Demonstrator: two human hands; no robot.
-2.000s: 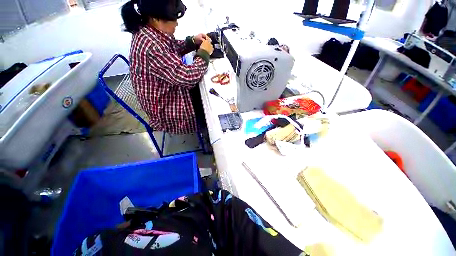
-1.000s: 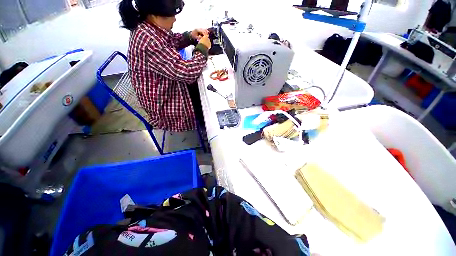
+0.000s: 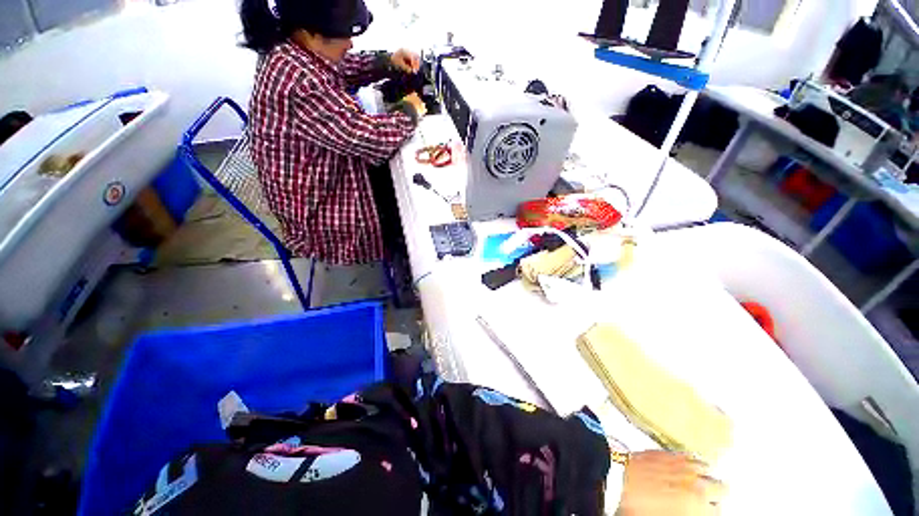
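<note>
A stack of khaki pieces [image 3: 650,388] lies on the white table, long side slanting down to the right. A flat pale stack [image 3: 544,358] lies just left of it, its dark edge showing and its surface washed out by glare. My left hand [image 3: 670,486] is at the bottom edge, by the near end of the khaki stack, back up. Its fingers are blurred in the glare, so I cannot tell whether they hold anything. My right hand is out of the picture.
A blue bin [image 3: 237,353] stands left of the table. Behind the stacks lie a mixed fabric bundle [image 3: 549,264] and a red packet [image 3: 569,212]. A seated person [image 3: 312,151] works at another sewing machine [image 3: 519,146]. A white trough [image 3: 806,333] borders the right side.
My left hand and sleeve have come in at the bottom, over the near end of the pale stack. The view has shifted slightly. The seated person's hands have moved apart.
</note>
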